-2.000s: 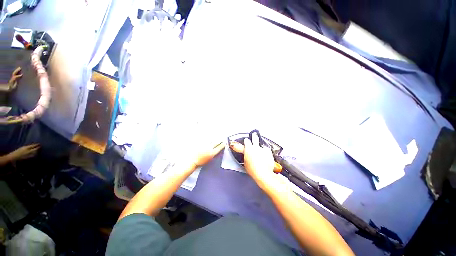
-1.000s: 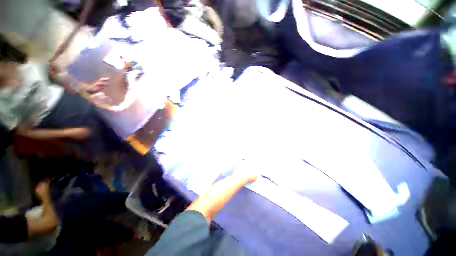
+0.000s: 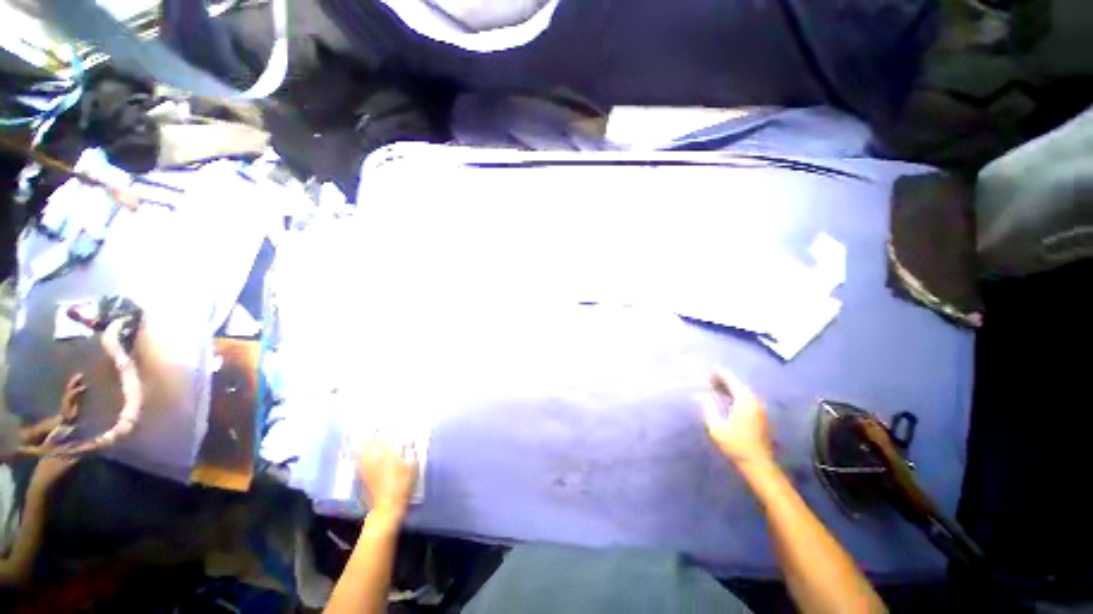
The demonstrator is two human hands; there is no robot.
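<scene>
The steam iron (image 3: 849,453) rests at the right of the bluish ironing table (image 3: 575,504), its dark hose trailing to the lower right corner. My right hand (image 3: 738,422) is left of the iron, over the table, with fingers apart and nothing seen in it. My left hand (image 3: 386,470) lies on a pale cloth piece at the table's front left; glare hides whether its fingers grip it. White cloth, overexposed, covers the table's middle and back. A small angular folded piece (image 3: 801,314) lies at its right end.
A dark brown pad (image 3: 933,246) lies at the back right corner. Pale strips (image 3: 282,408) lie along the left edge, beside a brown board (image 3: 228,414). Another person's hand (image 3: 70,402) and a second iron (image 3: 118,314) with a wrapped hose are at the far left. Grey cloth (image 3: 1040,198) hangs at the right.
The view has swung back level over the table. The iron, held by my right hand two seconds ago, now stands released at the right. My left hand has moved to the front left with a pale piece under it.
</scene>
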